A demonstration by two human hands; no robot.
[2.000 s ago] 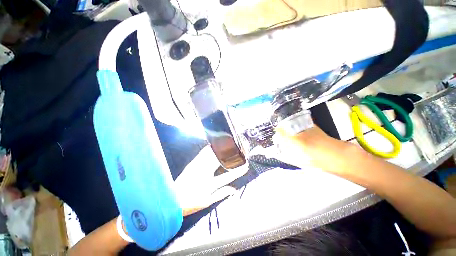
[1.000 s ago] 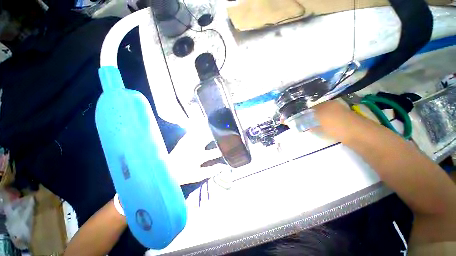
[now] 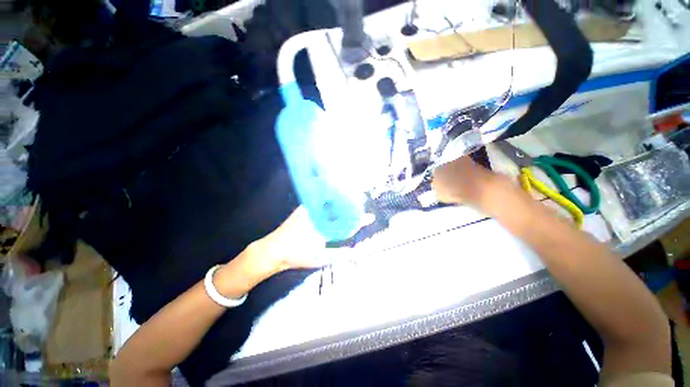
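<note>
A dark fine-mesh cloth piece point(image 3: 393, 209) lies by the needle area of the white sewing machine. My left hand point(image 3: 296, 240) is at its left end, palm down; the blue lamp point(image 3: 319, 170) and glare hide part of the fingers. My right hand point(image 3: 460, 184) is at its right end, fingertips bent onto it close to the presser foot, whose details are blurred. Large black cloth point(image 3: 174, 166) spreads left of the machine and under my left forearm. Loose dark threads lie on the white table point(image 3: 424, 272) near my left hand.
Yellow-and-green-handled scissors point(image 3: 564, 193) lie right of my right hand, beside a clear tray of small grey bits point(image 3: 652, 185). A black strap point(image 3: 564, 64) hangs over the machine arm. Brown cardboard point(image 3: 79, 317) is at the lower left.
The view has shifted, so machine and lamp appear farther right and smaller. The mesh piece, not visible a second ago, shows between my hands. My right hand is nearer the front of the needle area.
</note>
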